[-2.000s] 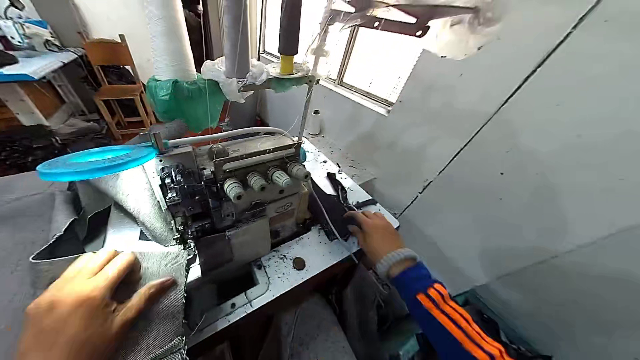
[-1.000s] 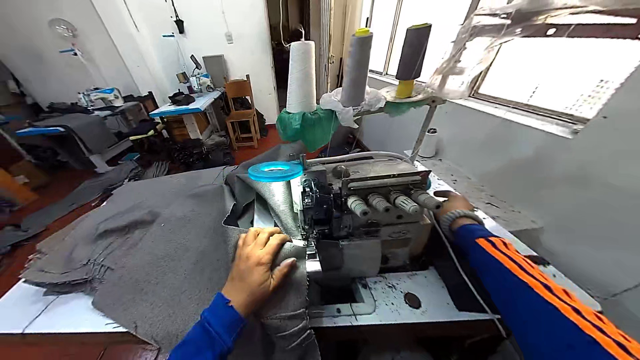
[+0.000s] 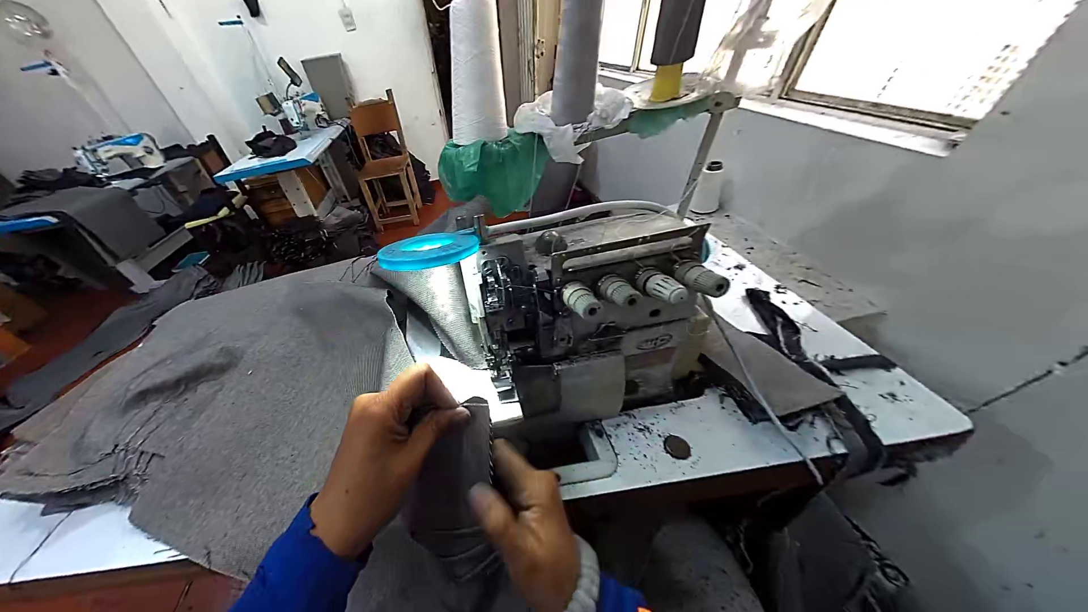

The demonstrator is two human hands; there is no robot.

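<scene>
My left hand (image 3: 387, 463) pinches the top corner of a folded piece of dark grey fabric (image 3: 450, 484) just in front of the overlock sewing machine (image 3: 612, 314). Along the stitched right edge of that piece is my right hand (image 3: 535, 527), its thumb and fingers closed around the edge, slightly blurred. The machine's presser foot area (image 3: 503, 382) is lit, a short way above the held fabric. More grey fabric (image 3: 255, 365) lies spread on the table left of the machine. A glowing blue ring lamp (image 3: 427, 252) sits at the machine's left.
Thread cones (image 3: 478, 76) stand behind the machine on a thread stand (image 3: 701, 157). Dark fabric strips (image 3: 778, 323) and a grey scrap (image 3: 769, 374) lie on the tabletop's right side, near the wall. A wooden chair (image 3: 382, 161) and other sewing tables (image 3: 285, 157) are farther back.
My right hand has moved from beyond the machine's right side to the fabric in front. My left hand has lifted a fabric edge that it lay flat on before. A grey scrap now shows at right.
</scene>
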